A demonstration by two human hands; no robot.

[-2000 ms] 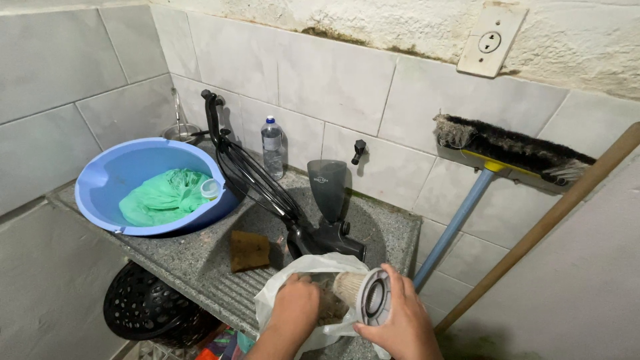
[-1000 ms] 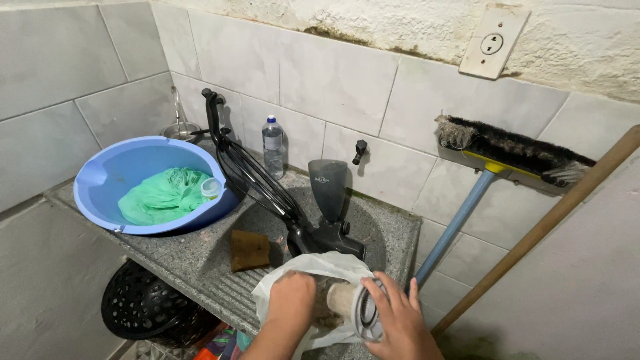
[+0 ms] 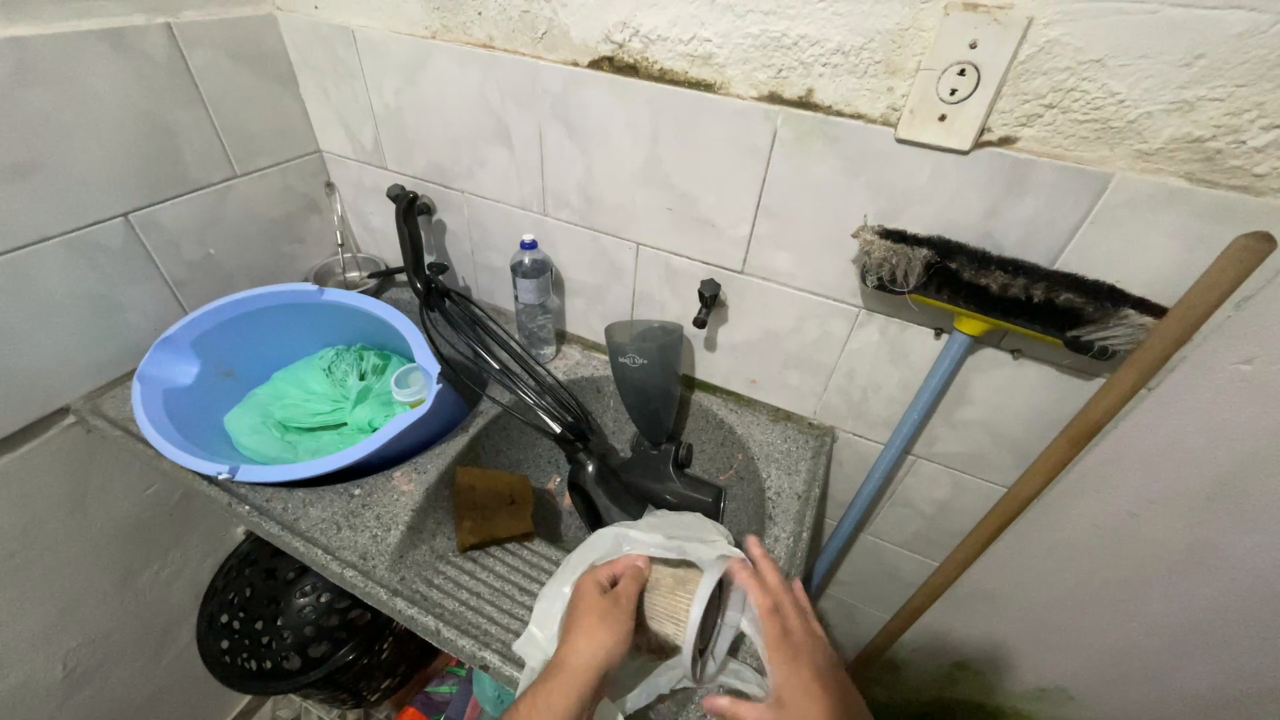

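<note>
A dusty pleated vacuum filter (image 3: 672, 606) with a pale round rim lies tilted in the mouth of a white plastic bag (image 3: 560, 600), at the front of the stone sink. My left hand (image 3: 605, 615) grips the filter's pleated side, thumb on top. At the rim's right is my right hand (image 3: 785, 640), its fingers spread; whether they touch the rim cannot be told. Just behind the bag, a black handheld vacuum cleaner body (image 3: 660, 480) with its cord lies in the basin. Part of the filter is hidden by the bag and my left hand.
A blue plastic basin (image 3: 160, 420) holds a green bag (image 3: 310, 405). Near the wall stands a clear bottle (image 3: 533, 300). A brown sponge (image 3: 492, 508) lies by the ribbed slope. On the right lean a push broom (image 3: 890, 450) and a wooden pole (image 3: 1060, 460); a black basket (image 3: 290, 620) sits below.
My left hand has come from inside the bag onto the filter's pleats. The fingers of my right hand, earlier around the rim, are now spread beside it.
</note>
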